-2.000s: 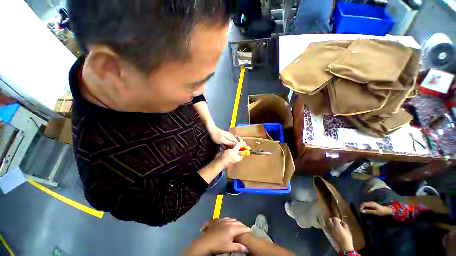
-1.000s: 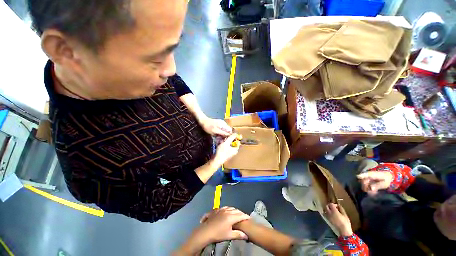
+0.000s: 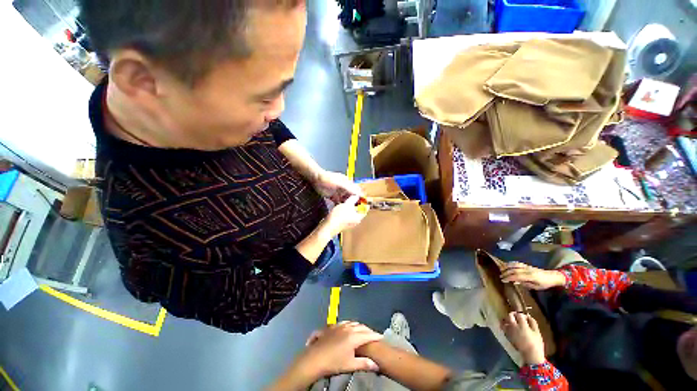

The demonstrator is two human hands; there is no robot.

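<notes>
My left hand [image 3: 342, 350] lies over my right hand at the bottom centre, with its fingers wrapped around it. My right hand [image 3: 314, 337] is mostly hidden beneath; only some fingertips and the forearm show. Neither hand holds a work piece. Ahead, a standing person in a dark patterned top holds a small yellow-orange hand tool [image 3: 363, 205] over brown bag panels [image 3: 386, 237] in a blue crate [image 3: 397, 273]. At lower right, a seated person's two hands are on an upright, open brown bag body [image 3: 540, 324].
A bench with a patterned cover [image 3: 527, 197] at the right bears a pile of brown bag bodies [image 3: 550, 69]. A brown carton [image 3: 405, 156] stands beside it. A fan [image 3: 656, 52] and another blue crate [image 3: 539, 15] are at the upper right. A yellow lane line crosses the floor.
The seated person's upper hand has moved left onto the brown bag body. The standing person's tool has shifted slightly and turned. My hands stay clasped.
</notes>
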